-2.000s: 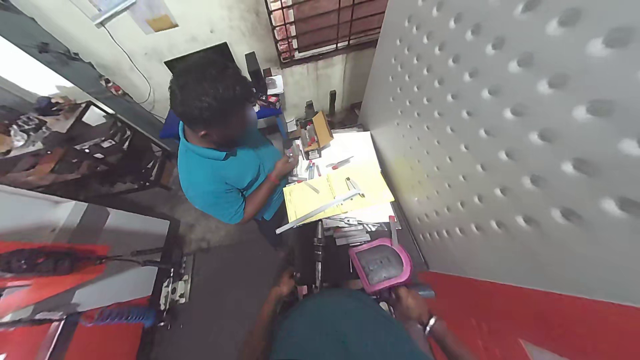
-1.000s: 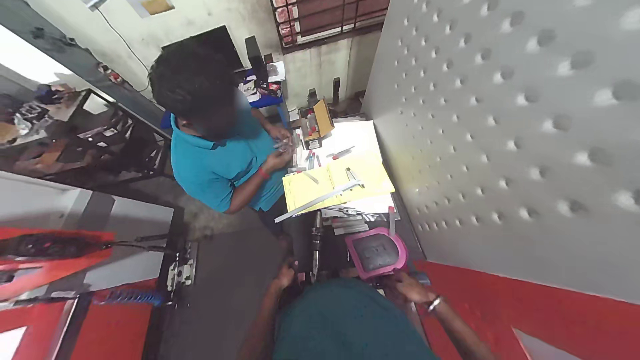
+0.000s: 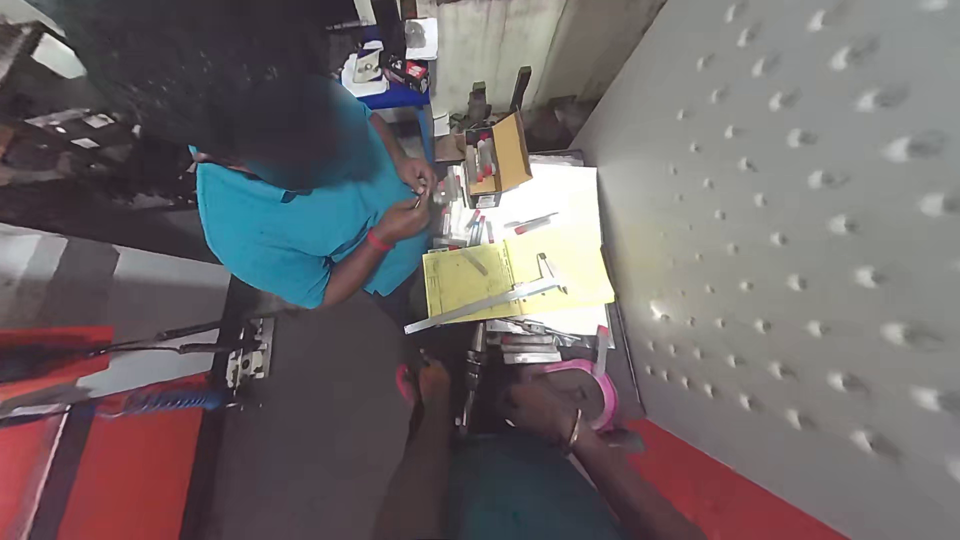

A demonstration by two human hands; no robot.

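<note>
In the head view my left hand (image 3: pixel 433 379) is at the lower middle, fingers bent, beside a small pink object (image 3: pixel 405 382); its grip is unclear. My right hand (image 3: pixel 536 405) lies over the near left side of a pink-rimmed container (image 3: pixel 611 394), its fingers partly hidden. Between my hands is a metal tool holder or shaft (image 3: pixel 474 367). Beyond them, a large vernier caliper (image 3: pixel 480 304) rests across an open yellow folder (image 3: pixel 465 281). Several clear tool tubes (image 3: pixel 531 349) lie in front of the folder.
A co-worker in a blue shirt (image 3: pixel 300 232) stands at the left of the bench, handling a small item with both hands. An open cardboard box (image 3: pixel 512 154) holds tubes with red ends. A dimpled grey panel (image 3: pixel 787 225) borders the right side.
The view has shifted and sits closer to the bench. My right hand now reaches further over the pink-rimmed container. A small pink object now shows beside my left hand.
</note>
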